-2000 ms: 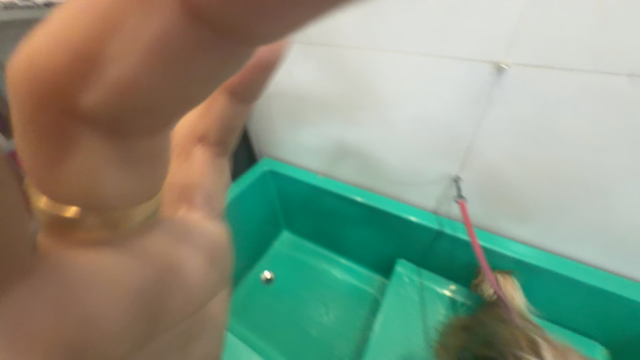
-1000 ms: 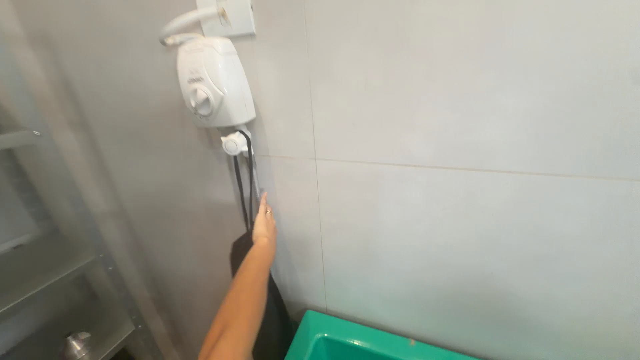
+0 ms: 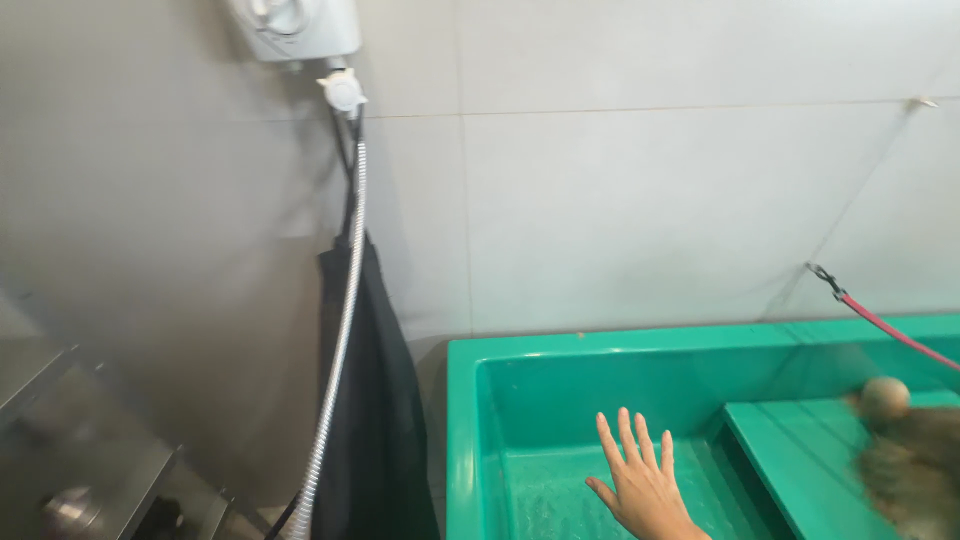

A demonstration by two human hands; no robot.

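My right hand point(image 3: 639, 484) is over the left part of a green tub point(image 3: 463, 450), fingers spread, holding nothing. My left hand is out of view. A blurred, furry animal point(image 3: 911, 465), seemingly a small dog, is on the raised green platform point(image 3: 795, 450) at the right. A pink leash point(image 3: 896, 334) runs down toward it from a metal clip point(image 3: 825, 281) on a thin line along the wall. Left of the tub, a flexible metal shower hose point(image 3: 346, 322) hangs below a white electric water heater point(image 3: 300, 26) and its white valve knob point(image 3: 343, 91).
A black apron-like cloth point(image 3: 379, 390) hangs behind the hose, beside the tub's left end. Metal shelving point(image 3: 142, 465) stands at the lower left with a blurred shiny object on it. A small hook point(image 3: 922, 102) is fixed to the tiled wall at the upper right.
The hand seen below the heater a second ago is gone from there; my right hand is now over the tub. The metal hose now shows plainly. The view has swung down and right.
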